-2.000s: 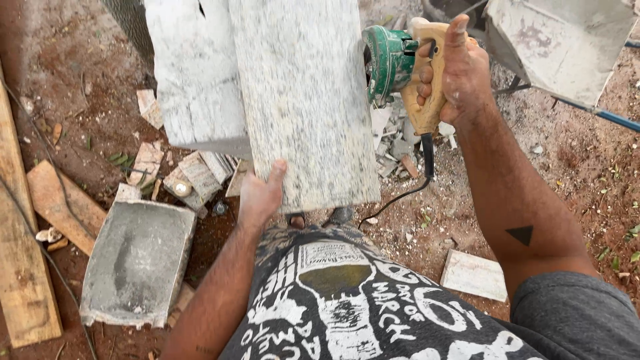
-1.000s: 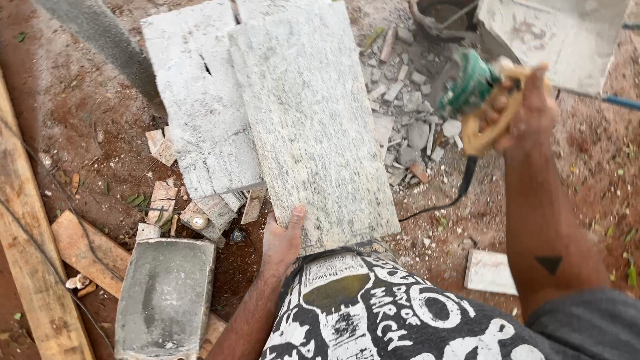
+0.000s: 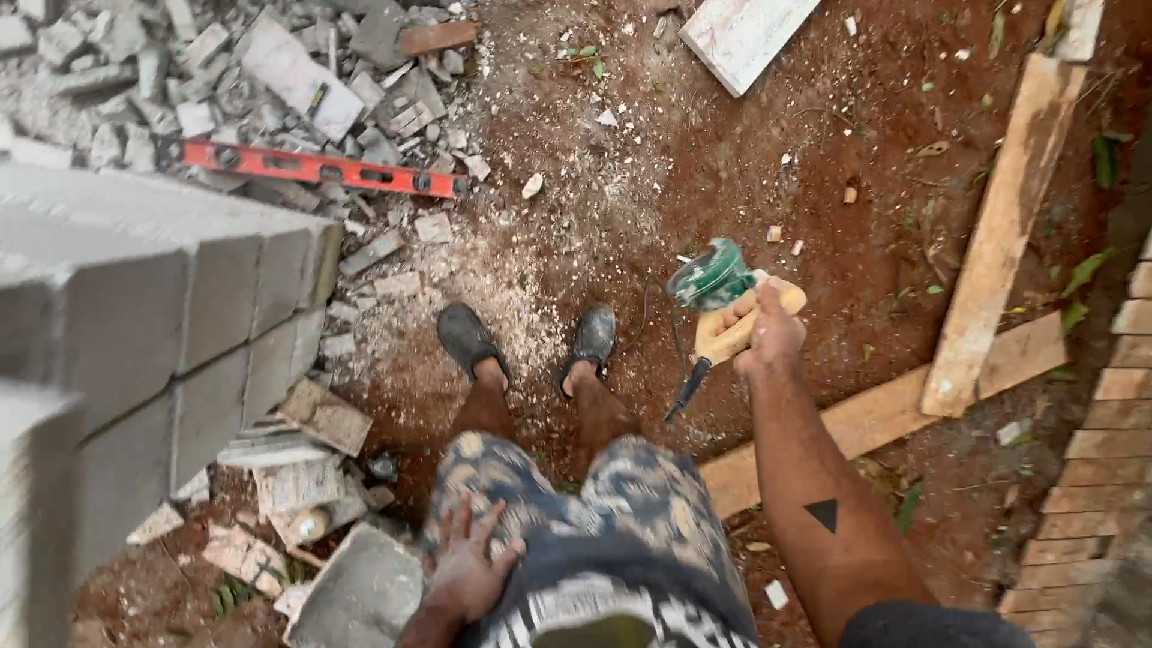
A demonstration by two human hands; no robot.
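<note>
My right hand (image 3: pixel 769 333) grips the pale wooden handle of a green power saw (image 3: pixel 717 277), held out over the soil to the right of my feet. A black cord leaves the handle's lower end. The blade is hard to make out. My left hand (image 3: pixel 470 556) rests with spread fingers on the thigh of my patterned shorts (image 3: pixel 517 486) and holds nothing. A red spirit level (image 3: pixel 324 169) lies on rubble at upper left, with a small marked tool or pen on a pale slab (image 3: pixel 301 76) above it.
Stacked grey blocks (image 3: pixel 216 306) stand at the left. Beside them lie broken tile pieces and a grey basin (image 3: pixel 360 589). Two wooden planks (image 3: pixel 1008 234) cross at the right, near a brick edge (image 3: pixel 1098 450). A white slab (image 3: pixel 747 40) lies at the top.
My left hand has let go of the speckled stone slab and now lies on my thigh. The saw remains in my right hand. The view has swung round widely.
</note>
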